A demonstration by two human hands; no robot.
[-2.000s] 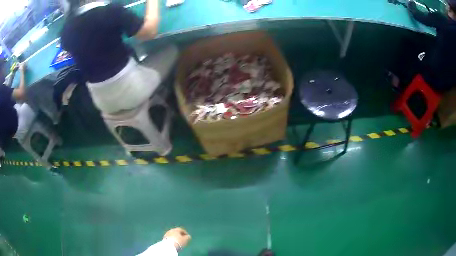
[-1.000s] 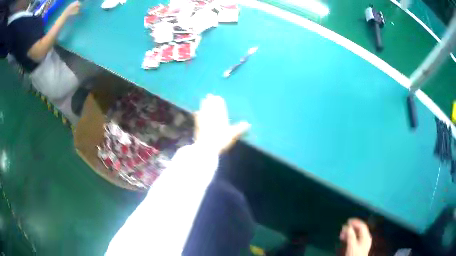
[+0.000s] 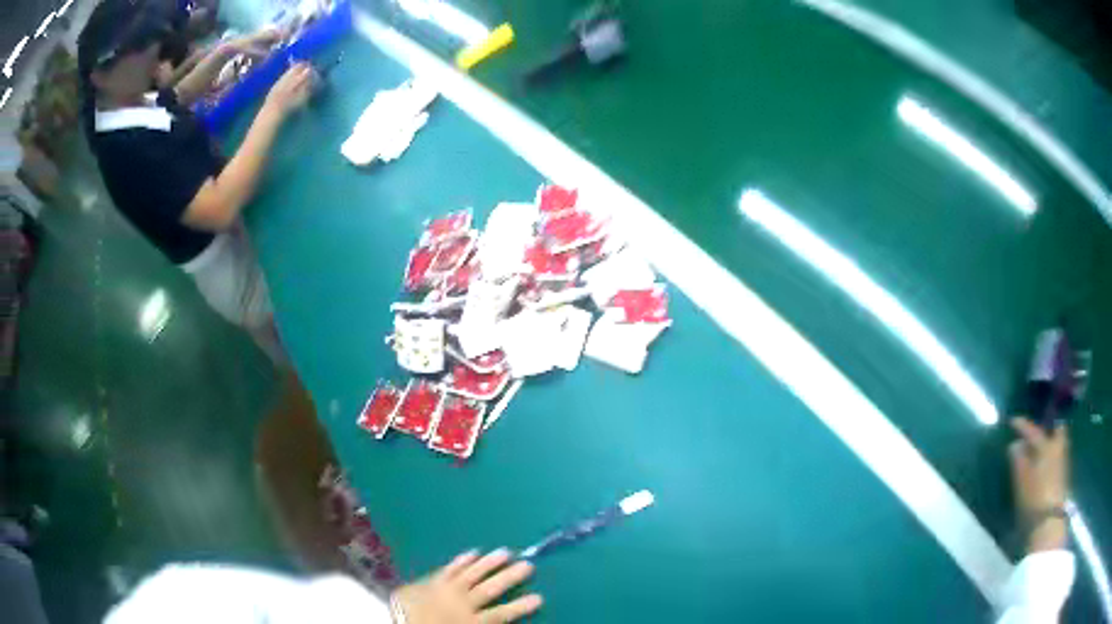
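Observation:
My left hand [image 3: 470,591] is open, fingers spread, over the green bench's near edge, at the lower end of a slim dark tool with a pale end [image 3: 591,527]. The fingertips are beside the tool; they do not grip it. My right hand [image 3: 1040,475] is at far right over the conveyor, its fingers closed at the lower end of a black unit with a pale and purple block [image 3: 1058,369]. The fingers hide the unit's lower part. A loose pile of red circuit boards [image 3: 457,424], some with pale backs up, lies on the bench.
A white rail [image 3: 780,360] separates the bench from the glossy conveyor [image 3: 841,159]. A yellow tube [image 3: 485,46] and another dark unit [image 3: 598,39] are on the conveyor. A white bundle [image 3: 390,120], a blue tray [image 3: 281,67] and a seated person [image 3: 159,171] are at upper left.
The view has turned and moved closer to the bench. My left hand is now beside the slim tool. My right hand has gone from below the bench edge out to the unit over the conveyor.

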